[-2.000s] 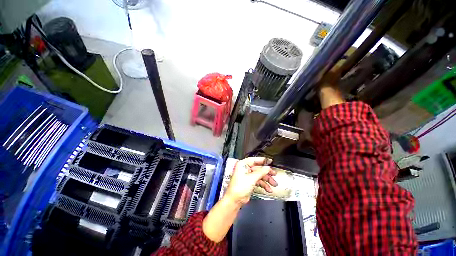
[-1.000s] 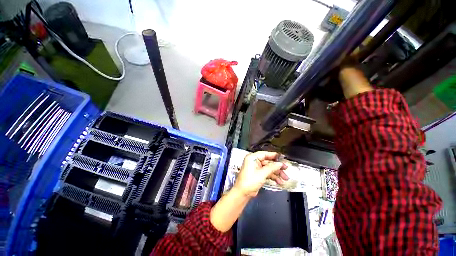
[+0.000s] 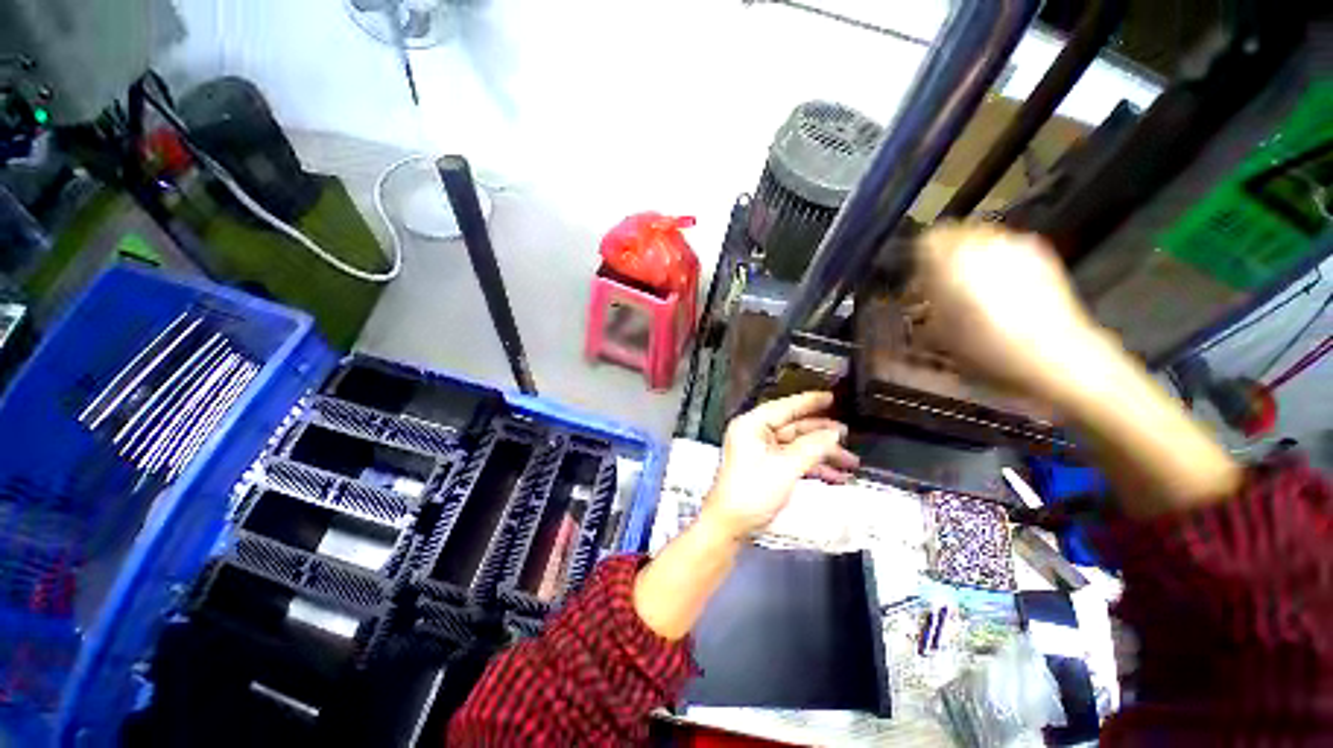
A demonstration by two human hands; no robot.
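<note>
My left hand [image 3: 771, 460] is over the back of the bench, in front of the press, fingers loosely curled. Something tiny may be at its fingertips, but I cannot tell. My right hand [image 3: 997, 300] is raised beside the press posts and blurred; whether it holds anything does not show. A black sheet-metal tray [image 3: 790, 628] lies flat on the papered bench below my left hand, its turned-up edge on the right. The speckled parts tray [image 3: 969, 539] lies to its right. A clear plastic bag [image 3: 1009, 687] lies at the front right.
A blue crate [image 3: 629, 439] at left holds slotted black frames [image 3: 351, 490]. A further blue crate [image 3: 278, 344] holds pale rods [image 3: 176, 409]. The press's steel post [image 3: 914, 139] slants over the bench. A grey motor [image 3: 822, 176] and a stool with a red bag [image 3: 651, 252] stand behind.
My right hand has come back from behind the press post, uncovering the parts tray and plastic bag. My left hand stays near the press, fingers still curled. The view has shifted slightly.
</note>
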